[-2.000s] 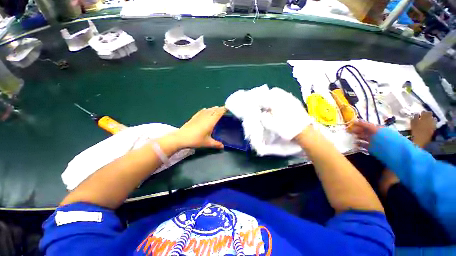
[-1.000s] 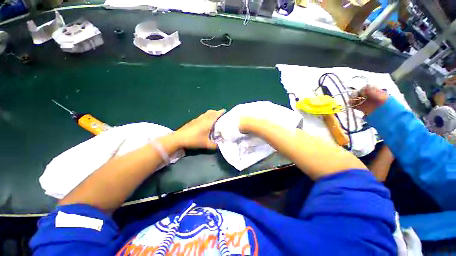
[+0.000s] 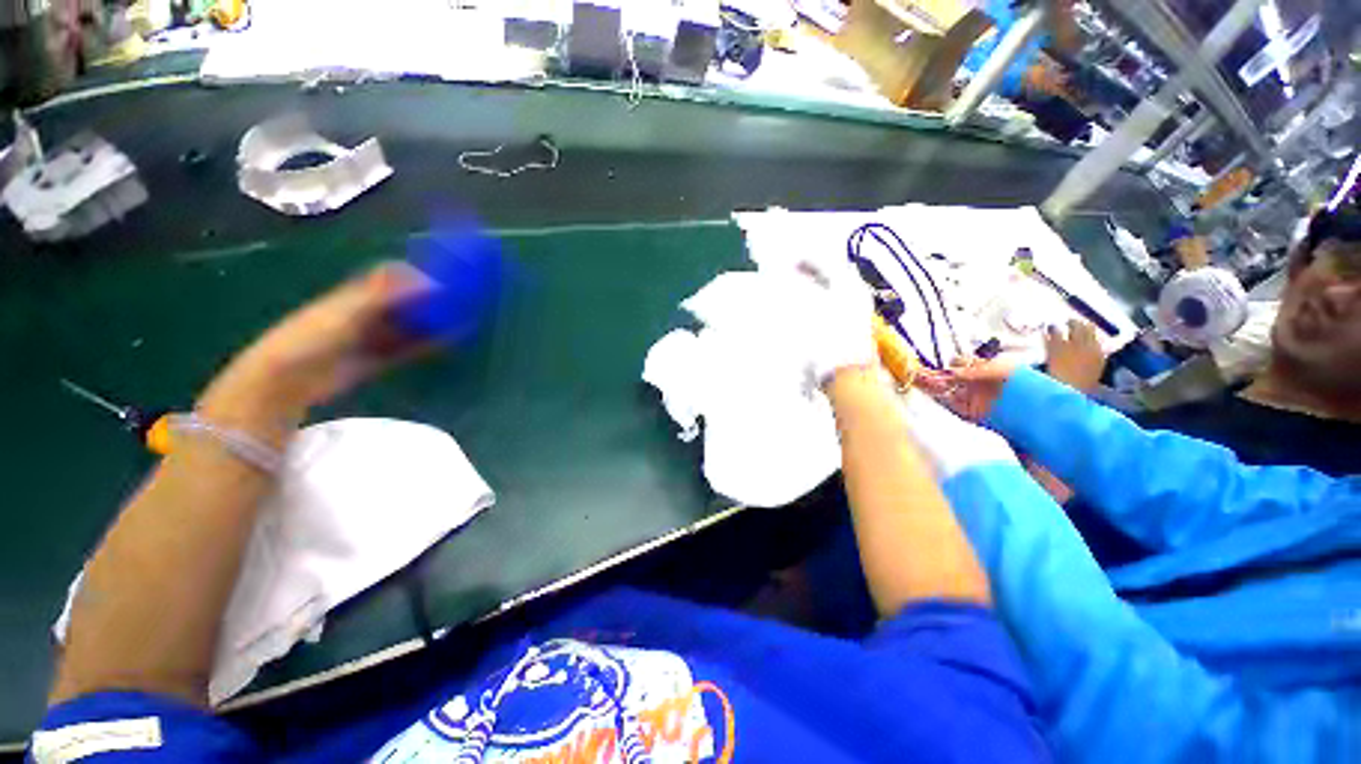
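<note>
My left hand (image 3: pixel 336 336) is raised over the green bench and holds the small blue parts box (image 3: pixel 455 284); both are motion-blurred. My right hand (image 3: pixel 843 351) is largely hidden in or behind a bunched white cloth (image 3: pixel 754 396) at the right of the bench; its fingers do not show. Another white cloth (image 3: pixel 373 493) lies at the left, partly under my left forearm. An orange electric screwdriver (image 3: pixel 161 434) sticks out beyond my left forearm, its thin bit pointing up and left.
White housings (image 3: pixel 311 167) and a thin wire loop (image 3: pixel 511 158) lie on the dark belt (image 3: pixel 642 164). At right, a person in light blue sleeves (image 3: pixel 1105 448) reaches to a white cloth bearing black cable (image 3: pixel 911 284) and a second orange screwdriver (image 3: pixel 896 352).
My left hand has lifted the blue box up and left. My right hand has moved right with the bunched cloth. The view has turned right, and the neighbour's face now shows.
</note>
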